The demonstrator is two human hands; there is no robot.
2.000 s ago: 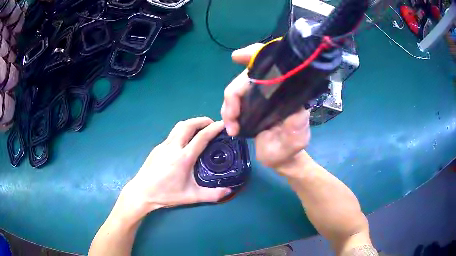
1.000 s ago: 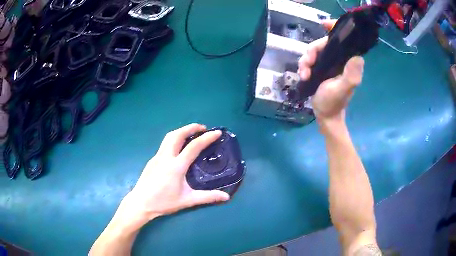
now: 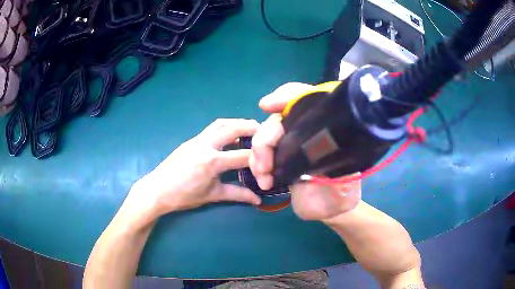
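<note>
My right hand (image 3: 316,197) is closed around the thick black electric screwdriver (image 3: 339,132), which has a yellow lever, a red wire and a ribbed hose rising to the upper right. The screwdriver and hand are over the black-covered camera housing (image 3: 247,179), and most of the housing and the tool's tip are hidden. My left hand (image 3: 197,166) grips the housing from the left, with fingers at its far side and thumb at its near side. A reddish-brown round edge (image 3: 274,208) shows just under the housing.
Black front covers (image 3: 101,84) are heaped at the upper left, beside pink-beige stacked housings (image 3: 8,84) at the left edge. The white screw feeder (image 3: 389,28) stands beyond the screwdriver. A thin black cable (image 3: 282,35) curves over the green mat (image 3: 186,248).
My right hand has brought the screwdriver from the screw feeder back over the housing. My left hand still holds the housing. The camera view has shifted.
</note>
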